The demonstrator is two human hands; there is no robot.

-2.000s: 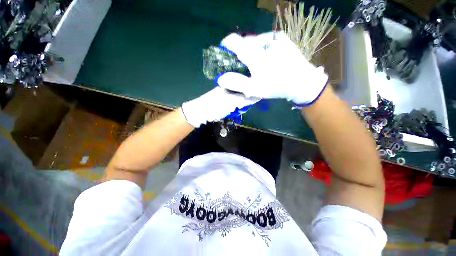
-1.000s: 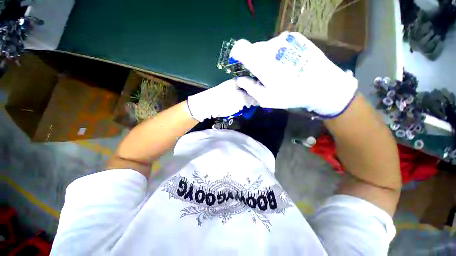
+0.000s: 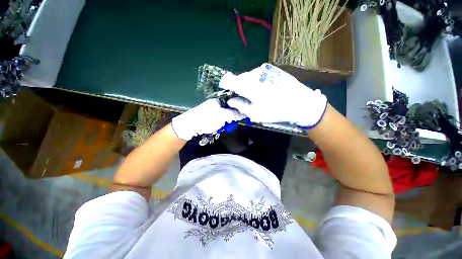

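My right hand (image 3: 278, 97), in a white glove, is held over my left at the bench's front edge. It grips a green circuit board piece (image 3: 210, 78) that sticks out past its fingertips to the upper left. My left hand (image 3: 208, 119), in a white glove with blue on the palm side, is closed on a wired assembly; its silver ring-like ends (image 3: 207, 138) hang out below the hand. The fingers overlap, so the exact grip is partly hidden. Red-handled cutters (image 3: 243, 26) lie on the dark green mat (image 3: 147, 50).
A cardboard box (image 3: 337, 53) of cream strips (image 3: 309, 35) stands at the back right. White foam trays with ringed wired assemblies stand at left (image 3: 55, 38) and right (image 3: 372, 55). Brown cartons (image 3: 76, 136) sit below the bench at left. Red fabric or stool (image 3: 410, 174) shows at right.
Both hands have moved slightly left and down in the picture since one second ago. The view has shifted, so the red cutters and the strip box show more fully. The board piece stays held.
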